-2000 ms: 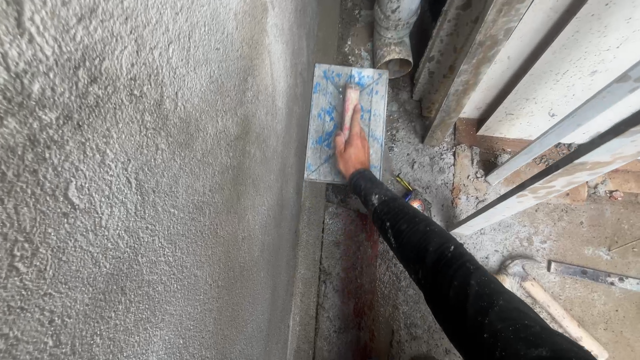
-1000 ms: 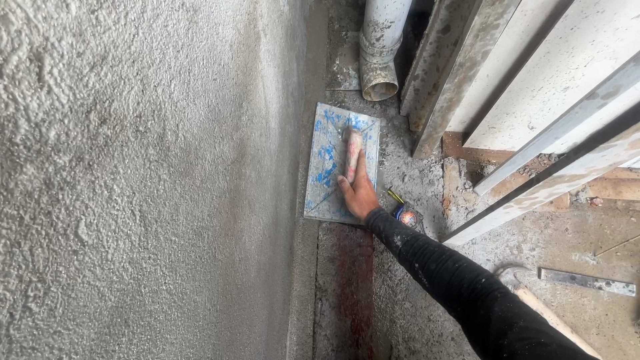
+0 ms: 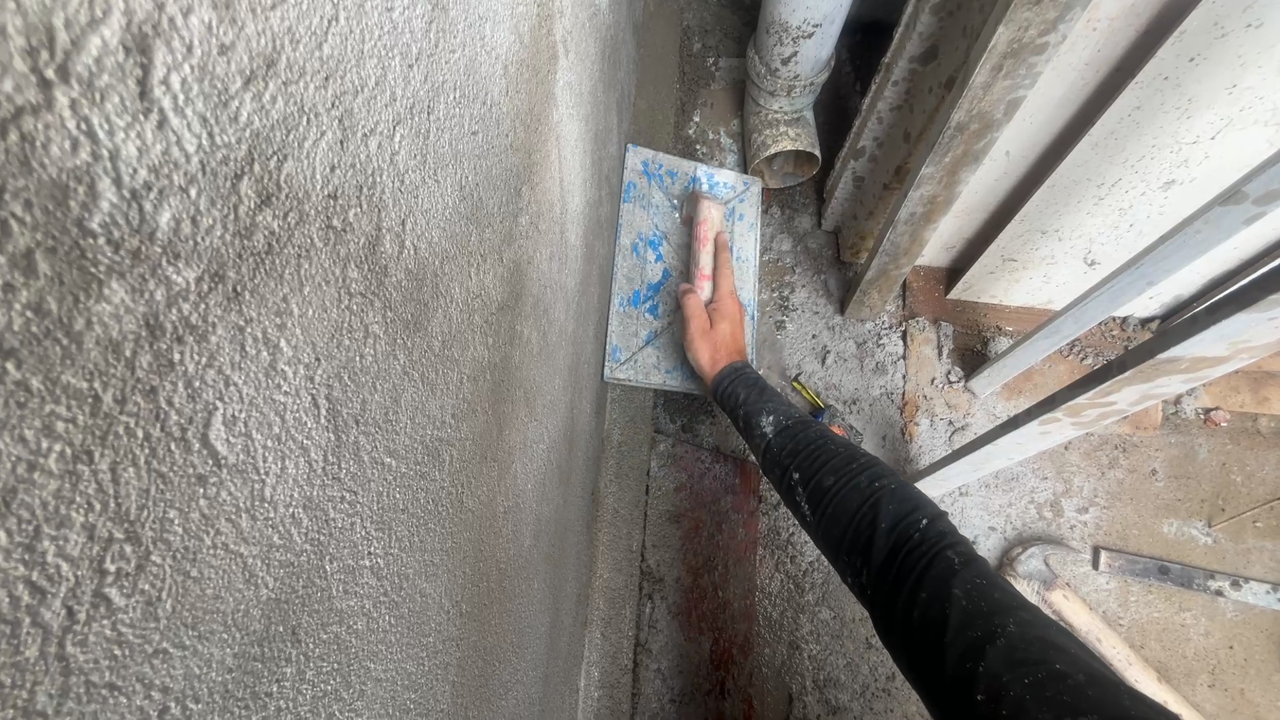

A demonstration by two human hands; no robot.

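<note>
My right hand (image 3: pixel 714 325), in a black long sleeve, grips the worn, pale handle (image 3: pixel 706 245) of a plastering float (image 3: pixel 650 265). The float's rectangular back is grey with patches of blue, and its left edge lies along the foot of the rough cement-rendered wall (image 3: pixel 330 380). My index finger extends along the handle's right side and my thumb is on its left. The float's working face is hidden. My left hand is out of view. Just right of my wrist, partly behind the sleeve, lies a small yellow, blue and orange object (image 3: pixel 810 393), perhaps a tape measure.
A dirty white plastic pipe (image 3: pixel 790 95) ends close to the float's upper right corner. Stained boards (image 3: pixel 925 150) and metal bars (image 3: pixel 1120 290) lean at right. A wooden-handled hammer (image 3: pixel 1090 625) and a flat metal bar (image 3: pixel 1190 578) lie at lower right.
Over the last second my right hand has moved the float up along the wall's foot, closer to the pipe's mouth. Between the two earlier frames it moved the opposite way. The grip looks the same.
</note>
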